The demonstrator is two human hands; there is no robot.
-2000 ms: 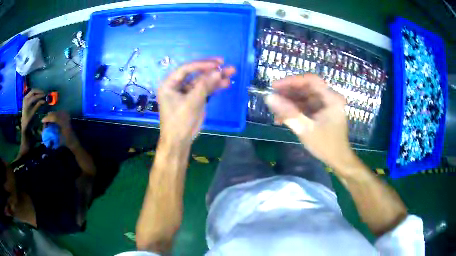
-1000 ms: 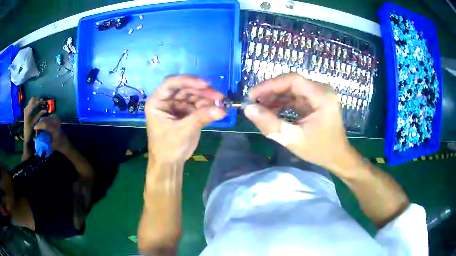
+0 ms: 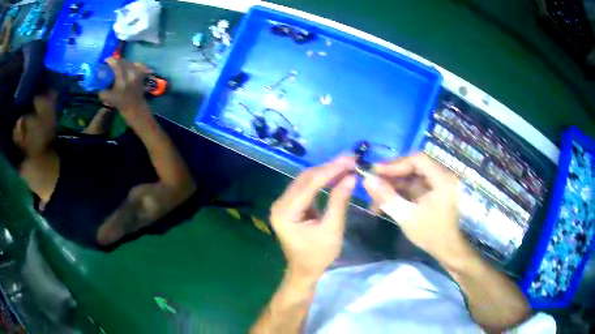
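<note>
My left hand point(image 3: 310, 218) and my right hand point(image 3: 421, 202) meet over the near right edge of the large blue work tray point(image 3: 365, 72). Their fingertips pinch a small part point(image 3: 363, 168) with a metallic spot between them. A black lump with a thin dark lead shows just above the fingertips; I cannot tell if it is joined to the held part. Black wired subassemblies point(image 3: 277, 134) lie in the tray's near left part. The held part is blurred and partly hidden by the fingers.
A clear tray with rows of silver parts point(image 3: 486, 173) lies right of the work tray. Beyond it is a blue bin of light-blue, white and black pieces point(image 3: 567, 228). At left, another worker's arm point(image 3: 156, 140) reaches toward an orange item point(image 3: 156, 85), near a whitish bag point(image 3: 138, 21).
The view has swung left, showing more of the neighbouring worker. My hands have come together at the fingertips, and a black lump with a lead now shows there.
</note>
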